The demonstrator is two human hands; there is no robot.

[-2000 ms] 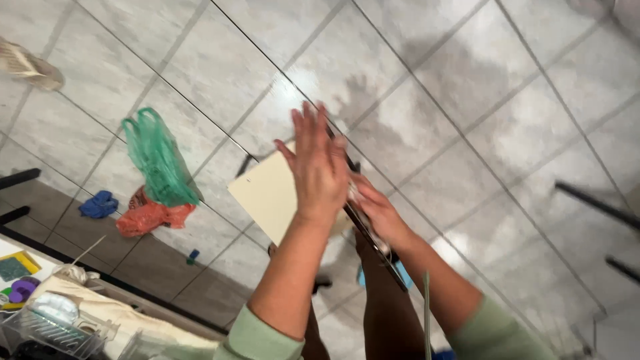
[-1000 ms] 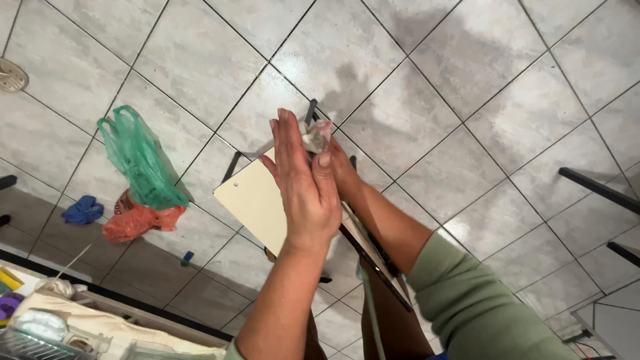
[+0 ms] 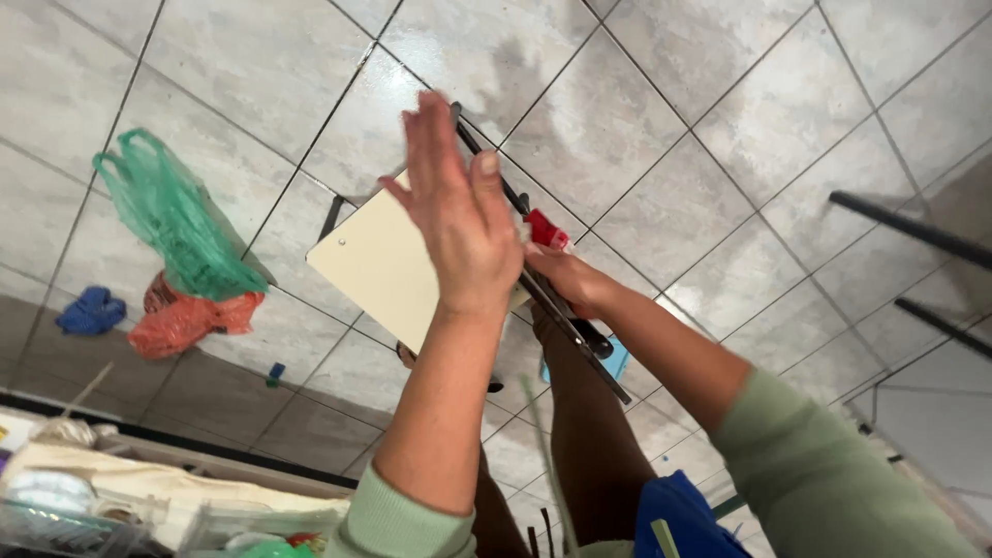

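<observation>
My left hand (image 3: 465, 225), slightly blurred, is raised with its fingers extended over a cream flat panel (image 3: 380, 263), which has a small hole near one corner. Its heel lies by a dark metal bar (image 3: 554, 306) that runs diagonally along the panel's side. My right hand (image 3: 570, 275) is on the other side of the bar, its fingers closed around a red and whitish crumpled item (image 3: 545, 229), perhaps a cloth or a wrapper. Part of this item is hidden between the two hands.
A green plastic bag (image 3: 182, 225), a red plastic bag (image 3: 190, 314) and a blue crumpled item (image 3: 91, 310) lie on the tiled floor. A table edge with plastic containers (image 3: 85, 527) is at lower left. Dark metal legs (image 3: 914, 229) stick in at right. A light blue object (image 3: 612, 360) lies by my leg.
My right hand has moved down along the bar from near my left fingertips. Red material now shows at my right hand. My left hand remains raised over the panel.
</observation>
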